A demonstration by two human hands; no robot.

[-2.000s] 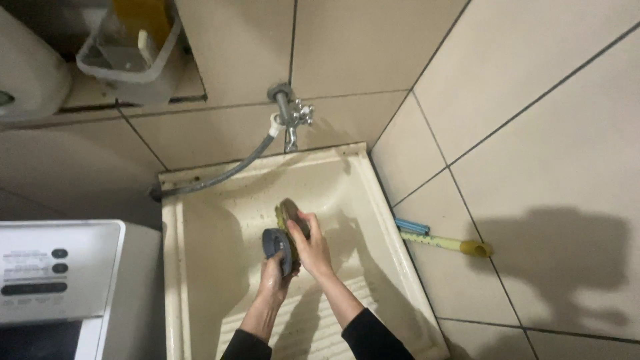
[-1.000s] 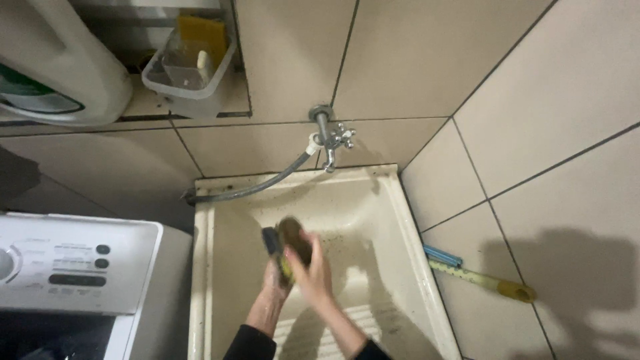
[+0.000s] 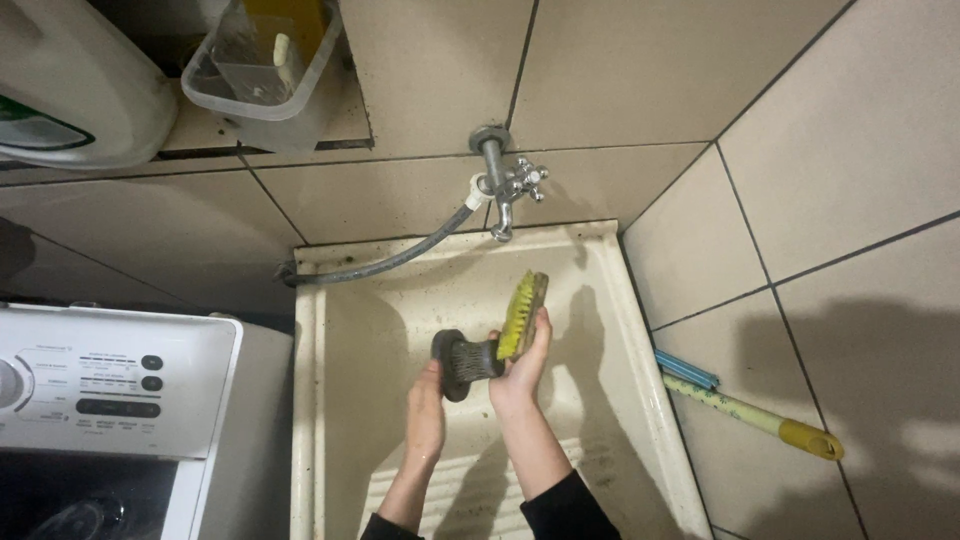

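Note:
My left hand (image 3: 426, 412) grips the wide dark rim of a small cylindrical filter (image 3: 472, 360) with a ribbed or mesh middle. In my right hand (image 3: 525, 367) is a scrubbing brush (image 3: 523, 315) with yellow-green bristles and a brown back, held upright. The bristles' lower end is at the filter's narrow end, where fingers of my right hand also are; whether they touch it is hard to tell. Both hands are over the cream laundry sink (image 3: 360, 420), whose ribbed washboard slope lies below them.
A metal tap (image 3: 504, 195) with a grey hose (image 3: 397, 259) is on the tiled wall behind the sink. At left stand a washing machine (image 3: 195, 390), a white jug (image 3: 82, 90) and a clear plastic tub (image 3: 285, 112). A yellow-ended pole (image 3: 750, 416) and a blue object (image 3: 686, 369) are at right.
The brush and filter, close together and partly covered by my hands a second ago, are now more plainly visible. The brush stands upright, and the filter lies sideways with its rim to the left.

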